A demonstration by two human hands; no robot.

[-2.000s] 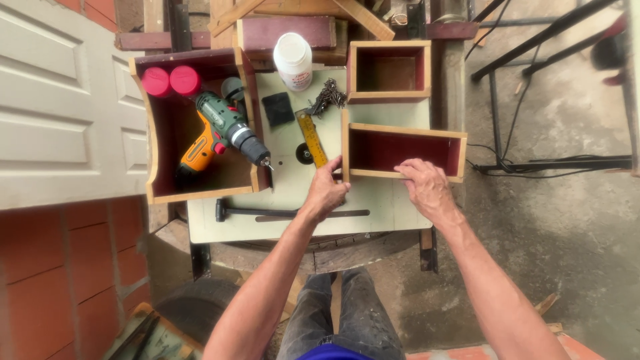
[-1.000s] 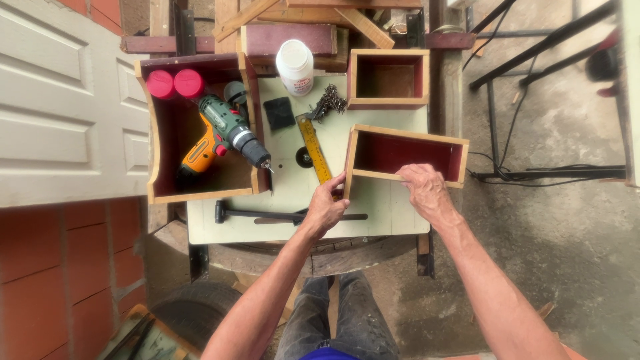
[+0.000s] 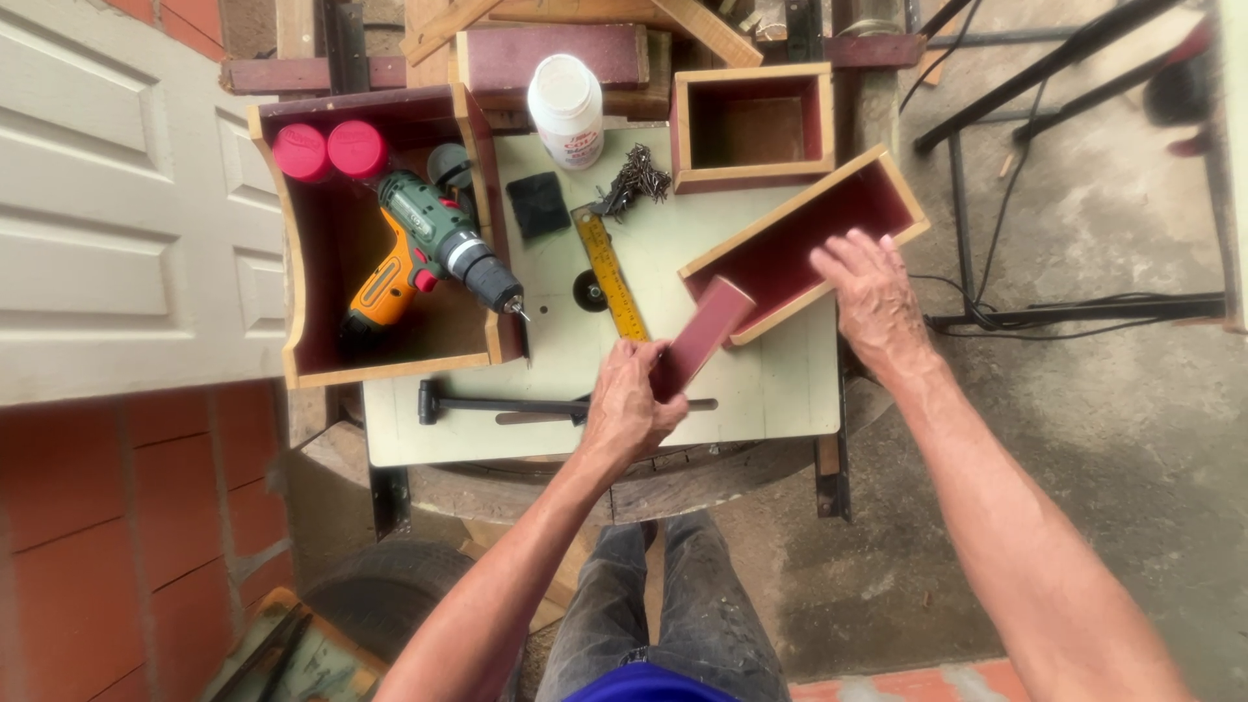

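My left hand (image 3: pixel 634 400) grips one end of a small dark-red wooden panel (image 3: pixel 704 336), which slants up to the near left corner of a long open wooden box (image 3: pixel 819 310). That box lies tilted, its right end farther away. My right hand (image 3: pixel 875 297) is at the box's near right side, fingers over the rim; how firmly they hold is unclear. A yellow folding ruler (image 3: pixel 612 278) lies beyond my left hand, beside a black disc (image 3: pixel 589 291). A hammer (image 3: pixel 497 403) lies to the left, its handle running towards my left wrist. A smaller wooden box (image 3: pixel 753 174) stands behind the long one.
A larger wooden box (image 3: pixel 390 374) at left holds a cordless drill (image 3: pixel 429 244) and red-lidded jars (image 3: pixel 357 149). A white glue bottle (image 3: pixel 565 112), a pile of screws or nails (image 3: pixel 639 180) and a black square (image 3: pixel 537 205) are on the board (image 3: pixel 780 419). Metal frame legs (image 3: pixel 960 195) stand at right.
The long box has turned, its right end swinging away from me. The small red panel now shows in my left hand, which was at the box's left end before.
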